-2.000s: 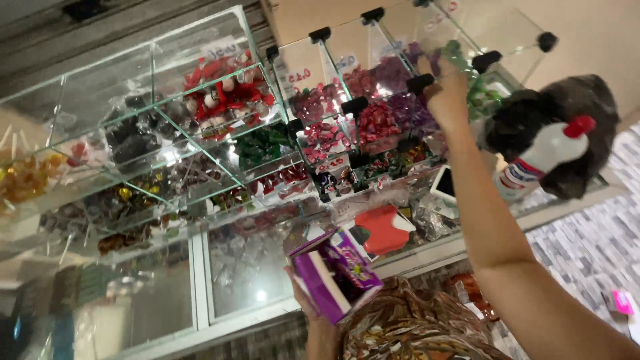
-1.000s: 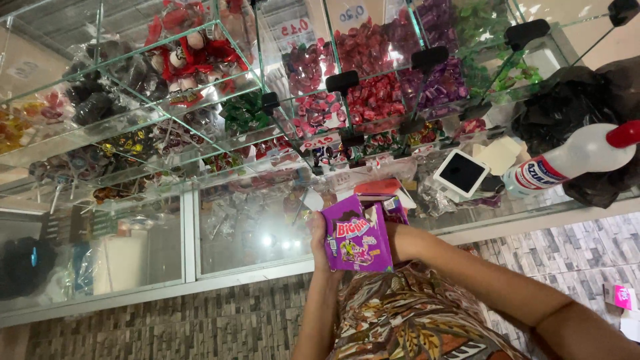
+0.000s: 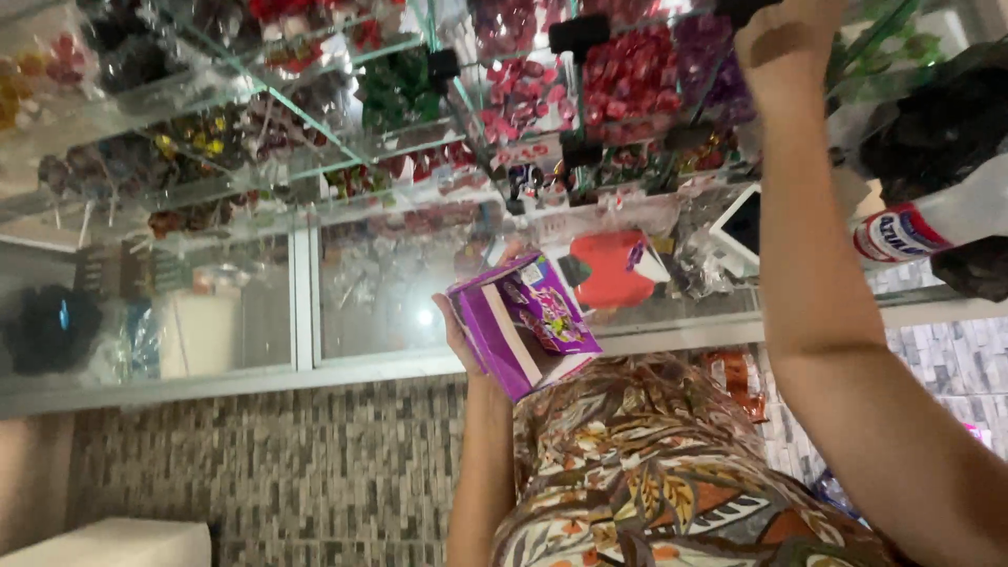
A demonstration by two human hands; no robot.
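Note:
My left hand [image 3: 465,335] holds an opened purple cardboard candy box [image 3: 524,327] tilted in front of my body, its inside partly visible. My right hand [image 3: 787,35] is raised at the top, over the glass display by the purple wrapped candies [image 3: 713,67]; its fingers are cut off by the frame edge, so what it touches is unclear. Beside the purple ones lie red wrapped candies [image 3: 630,79] and pink wrapped candies [image 3: 524,98] in glass compartments joined by black clips [image 3: 579,35].
A red-orange object [image 3: 614,268] and a white-framed device [image 3: 740,228] lie on the glass counter [image 3: 394,276]. A bottle with a red and blue label [image 3: 906,232] and black plastic bags [image 3: 937,126] stand at the right. Lollipops [image 3: 87,177] fill compartments at the left.
A second ago my right hand was at the purple box; now it is raised to the candy compartments. My left hand still holds the box, now tilted so its opening shows.

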